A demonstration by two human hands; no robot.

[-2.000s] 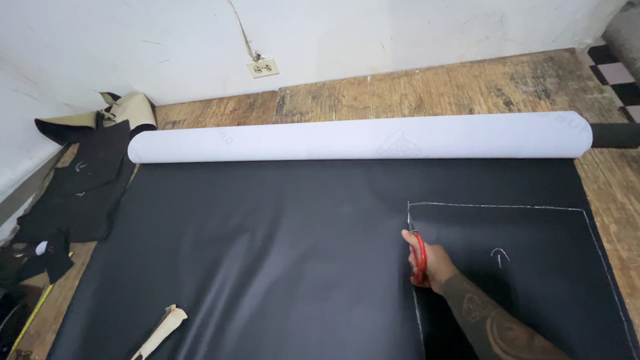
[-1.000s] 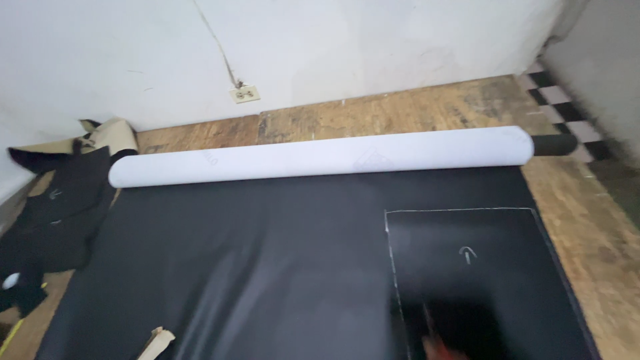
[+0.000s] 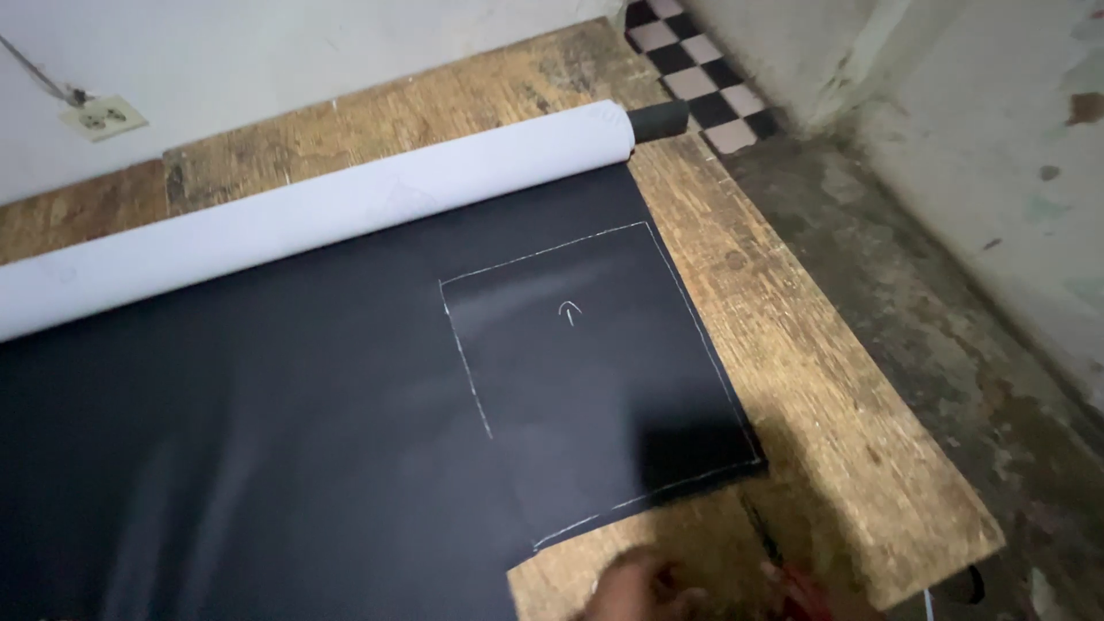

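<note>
Black sheet material [image 3: 328,388], perhaps vinyl or leatherette, lies on the wooden tabletop, its far part rolled up with the white backing [image 3: 388,194] outward. White chalk lines outline a four-sided shape at its right end, with a small chalk arrow [image 3: 569,312] inside. Scissors [image 3: 763,530] with red handles point at the sheet's near right corner, blades over bare wood. Blurred and dark at the bottom edge, my right hand [image 3: 806,595] is at the handles. My left hand [image 3: 634,586], also blurred and partly cut off, is near the sheet's front edge; its grip is unclear.
The plywood tabletop [image 3: 776,345] ends at right above a stained floor [image 3: 949,414]. A dark core [image 3: 660,121] sticks out of the roll near a checkered surface [image 3: 690,69]. A wall socket [image 3: 105,116] with a cable is at far left.
The view has swung right. The scissors, at the outline's upper left corner two seconds ago, are now by the sheet's near right corner. My left hand has come into view.
</note>
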